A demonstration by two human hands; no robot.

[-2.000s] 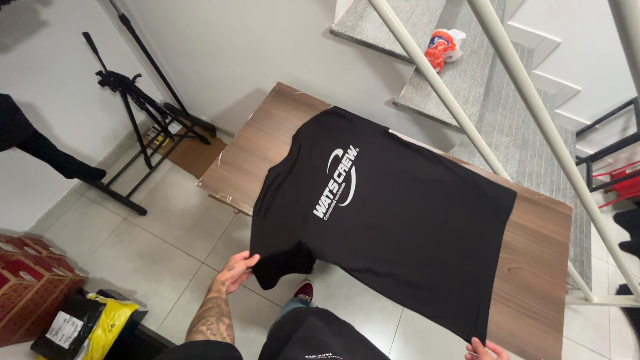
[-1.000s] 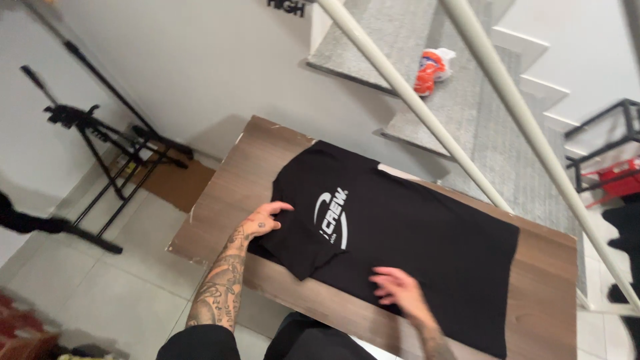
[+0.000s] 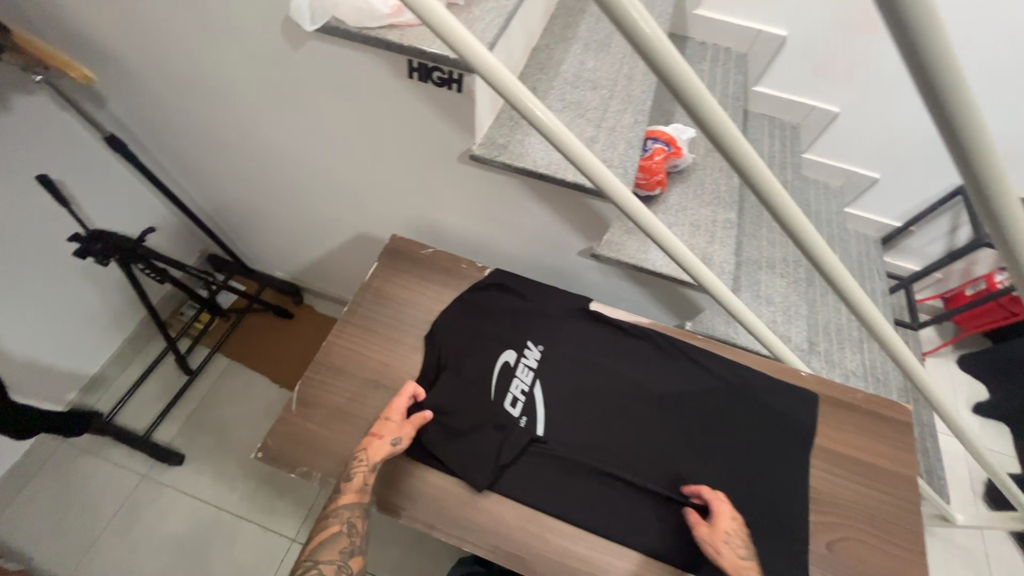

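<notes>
A black T-shirt (image 3: pixel 640 384) with a white print lies on a wood-grain tabletop (image 3: pixel 864 488), its near side folded inward so the sleeve lies over part of the print. My left hand (image 3: pixel 400 420) touches the shirt's edge near the collar and shoulder, thumb and fingers apart; whether it pinches cloth cannot be told. Over the folded near side, toward the hem, is my right hand (image 3: pixel 716 524), its thumb and fingers curled at the cloth edge. Whether it grips the fabric is unclear.
Beyond the table rise granite stairs (image 3: pixel 560 120) with white railing bars (image 3: pixel 768 192). An orange and white plastic package (image 3: pixel 660 160) sits on a step. A black metal stand (image 3: pixel 144 264) is at the left, near flat cardboard (image 3: pixel 276 336). A black metal frame (image 3: pixel 936 272) stands at the right.
The shirt's near side and sleeve, spread out two seconds ago, are now folded over the body. My left hand has let go of the sleeve and is by the collar. The view has shifted.
</notes>
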